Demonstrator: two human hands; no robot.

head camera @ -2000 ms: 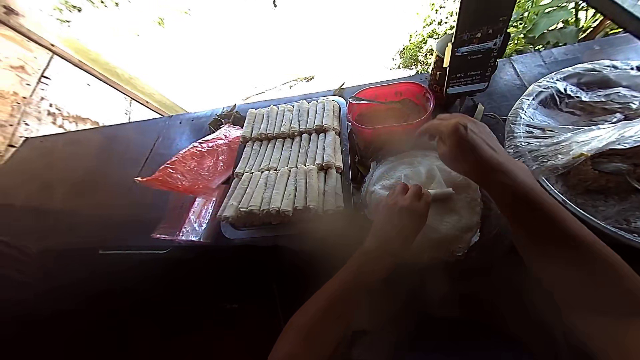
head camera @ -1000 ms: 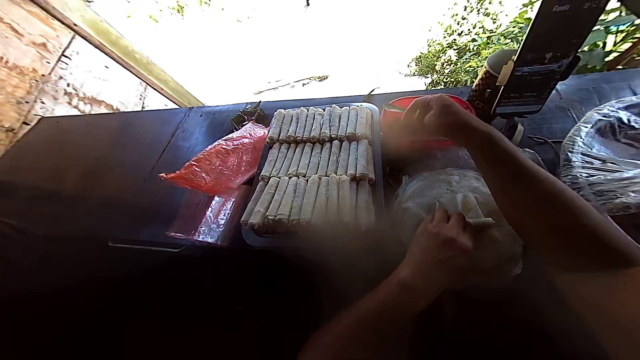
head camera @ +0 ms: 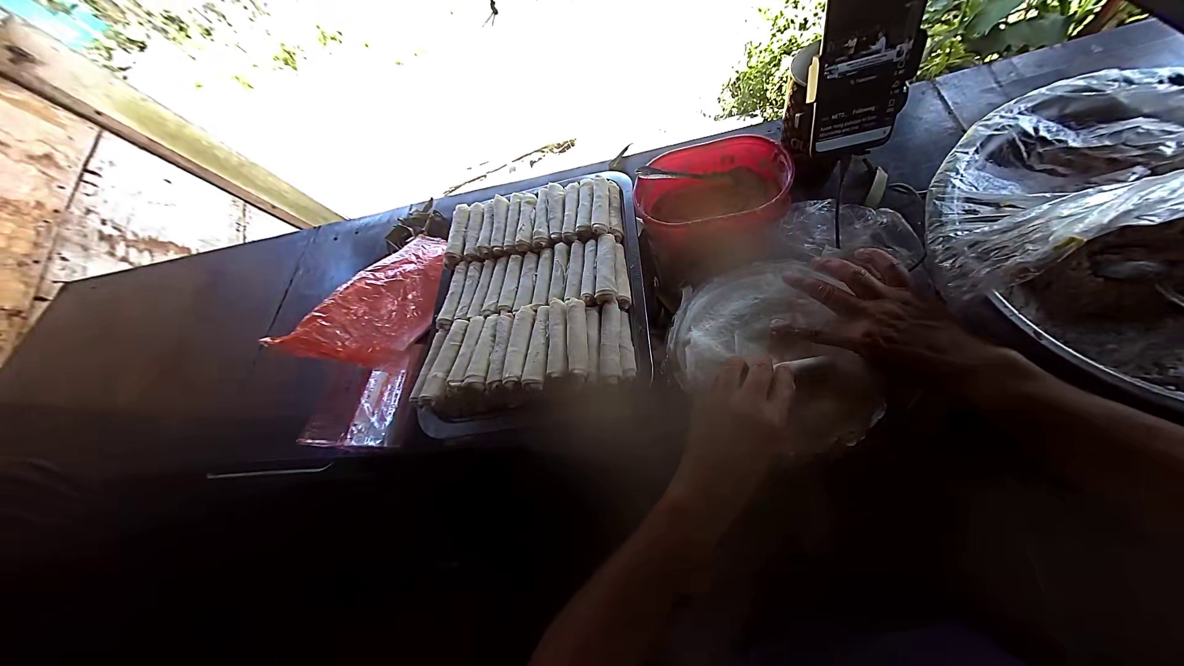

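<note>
Thin round wrapper sheets (head camera: 731, 310) lie on clear plastic in front of me. My left hand (head camera: 745, 407) has its fingers bent on a pale, partly rolled wrapper (head camera: 809, 364) at the near part of the sheets. Spread over their right side is my right hand (head camera: 865, 310), its fingertips on the wrapper surface. Rolled pale spring rolls (head camera: 532, 342) fill a metal tray (head camera: 641, 277) in three rows, left of the hands. Beyond the sheets, a red plastic tub (head camera: 717, 222) holds a brownish paste and a spoon (head camera: 671, 173). Haze blurs the view around my left hand.
A red plastic bag (head camera: 375, 310) lies left of the tray on the dark table (head camera: 185, 342). A phone (head camera: 860, 79) stands upright behind the tub. At the right is a large basin (head camera: 1091, 370) covered partly by clear plastic film (head camera: 1027, 231).
My right hand has come back from over the red tub to the wrapper sheets, and its fingers have spread. My left hand has stayed at the rolled wrapper.
</note>
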